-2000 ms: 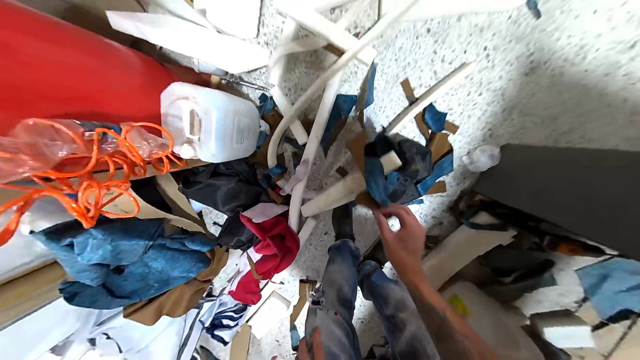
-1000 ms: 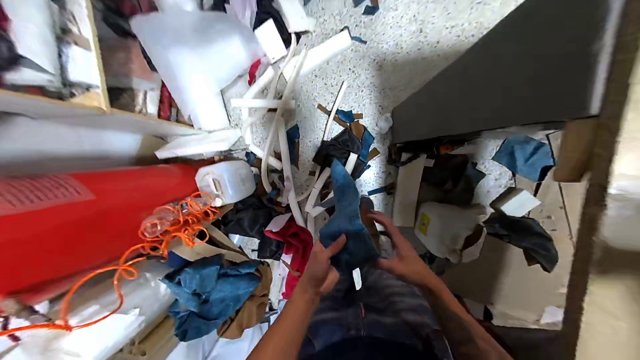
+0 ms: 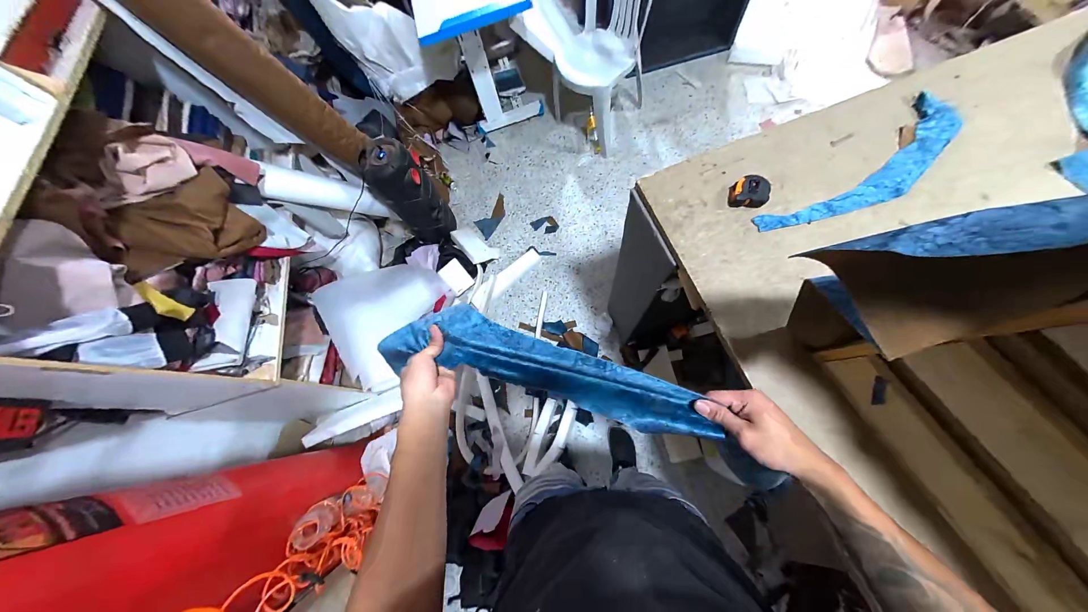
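Observation:
A long piece of blue fabric (image 3: 561, 374) is stretched between my hands in front of my body, with a seam or fold running along it. My left hand (image 3: 427, 374) pinches its wide left end, thumb on top. The narrower right end is gripped by my right hand (image 3: 748, 421), thumb on top. On the wooden worktable (image 3: 705, 229) to the right lie another curved blue fabric piece (image 3: 884, 183) and a black and orange tape measure (image 3: 749, 191). A larger blue fabric sheet with a brown underside (image 3: 960, 293) hangs over the table's near side.
White curved strips (image 3: 497, 425) and scraps litter the floor below the fabric. At left are a bin of fabric scraps (image 3: 170, 229), a red cylinder (image 3: 204, 527) and an orange cord (image 3: 280, 569). A white plastic chair (image 3: 595, 59) stands ahead.
My right hand reached to blue scraps near the floor, then both hands held a blue piece low down. It is now spread out between them. The view has swung up toward the worktable.

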